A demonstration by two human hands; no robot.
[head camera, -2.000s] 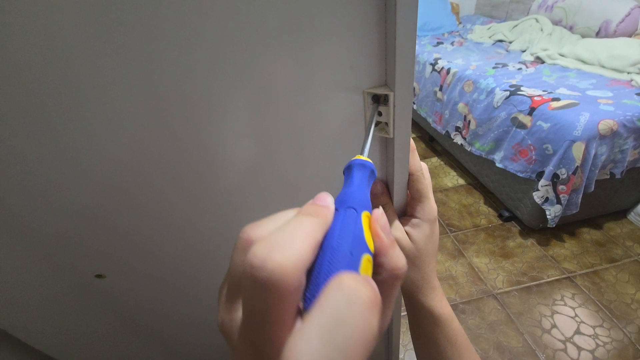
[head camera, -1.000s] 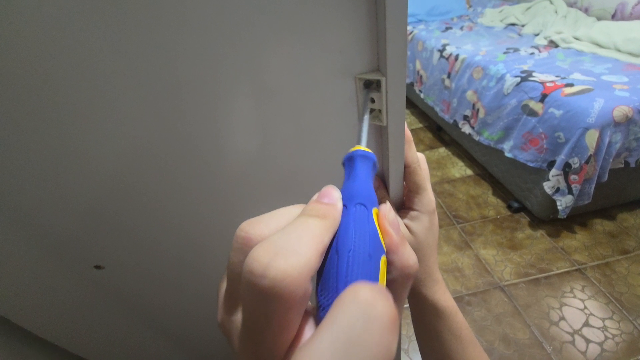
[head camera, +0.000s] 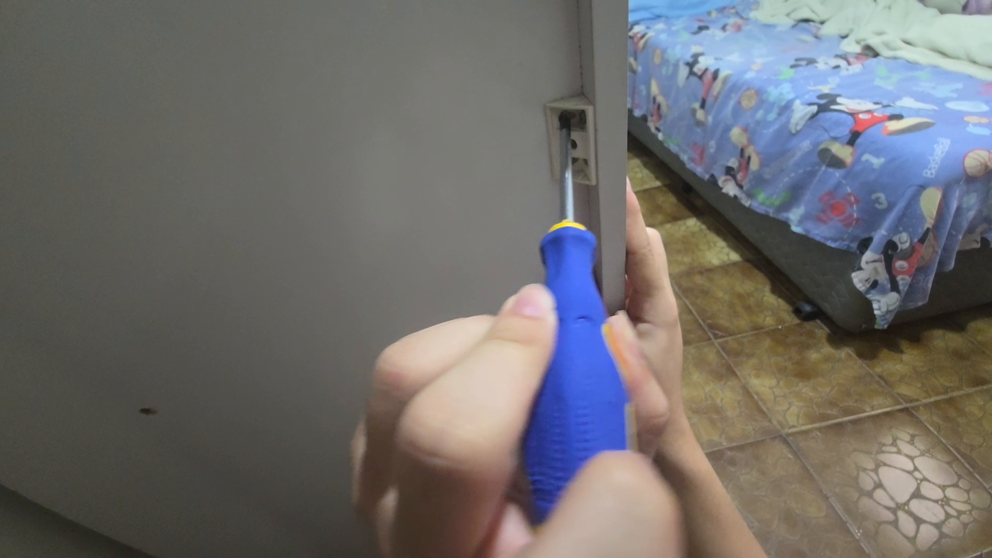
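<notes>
A screwdriver with a blue and yellow handle (head camera: 577, 349) is gripped in my left hand (head camera: 473, 411), its fingers bent around the handle. The metal shaft points up to a small white plastic corner bracket (head camera: 585, 167), with the tip at a dark screw or hole in its upper part; the exact contact cannot be told. This bracket sits on a grey panel (head camera: 310, 194), against the upright strip (head camera: 610, 139) along its right edge. Lower down, my right hand (head camera: 655, 302) holds the strip from its outer side, partly hidden behind the screwdriver and my left hand.
A small hole or mark (head camera: 147, 411) shows low on the panel's left. To the right stands a bed with a blue cartoon-print sheet (head camera: 775, 139), a pale blanket (head camera: 914, 35) and a dark base (head camera: 821, 287). Brown patterned tiles (head camera: 806, 372) cover the floor.
The screwdriver's shaft slanted up to the right two seconds ago and now stands nearly upright in view. Its tip stays at the bracket's upper part. My right hand remains on the strip.
</notes>
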